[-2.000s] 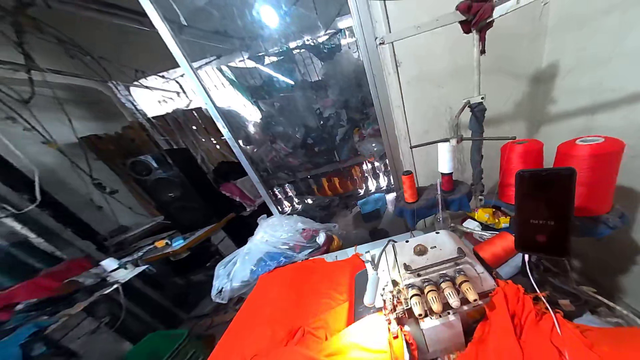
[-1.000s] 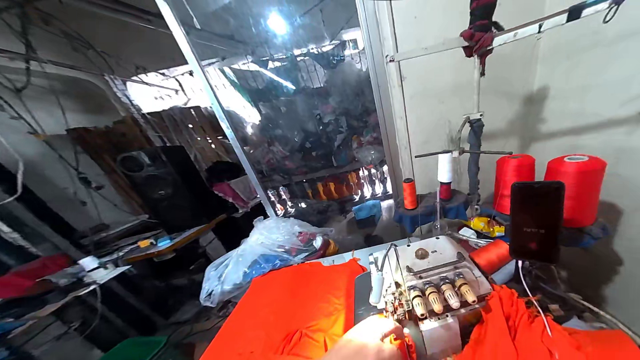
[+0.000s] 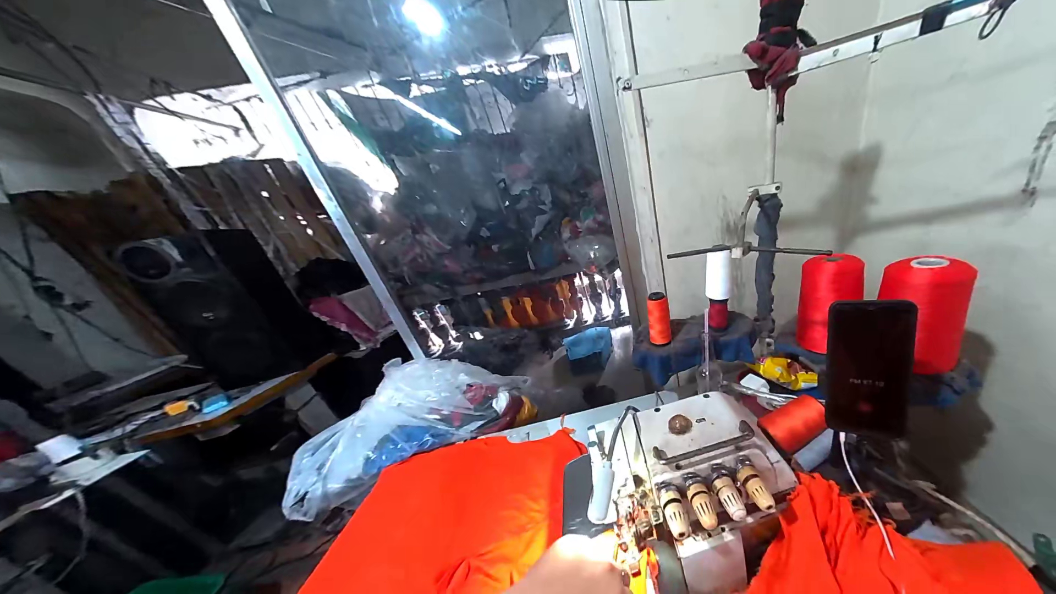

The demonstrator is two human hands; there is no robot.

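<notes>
An overlock sewing machine [image 3: 701, 445] with several tension dials stands at the lower centre right, its needle area brightly lit. Orange-red fabric [image 3: 462, 503] lies flat to its left, and more of it is bunched up at its right side. At the bottom edge my left hand [image 3: 573, 569], partly cut off and overexposed, is on or just over the fabric, close beside the needle area. Its fingers do not show well enough to tell whether they grip the cloth. My right hand is out of view.
Behind the machine stand red thread cones [image 3: 928, 313] and an orange spool [image 3: 659, 320]. A phone [image 3: 871, 367] with a white cable is upright at the right. A clear plastic bag [image 3: 388, 437] of cloth lies behind the fabric, near a glass panel [image 3: 495, 165]. A speaker [image 3: 206, 305] is further left.
My left hand shows at the bottom edge beside the needle area one second ago and now; two seconds ago it is not plainly visible there.
</notes>
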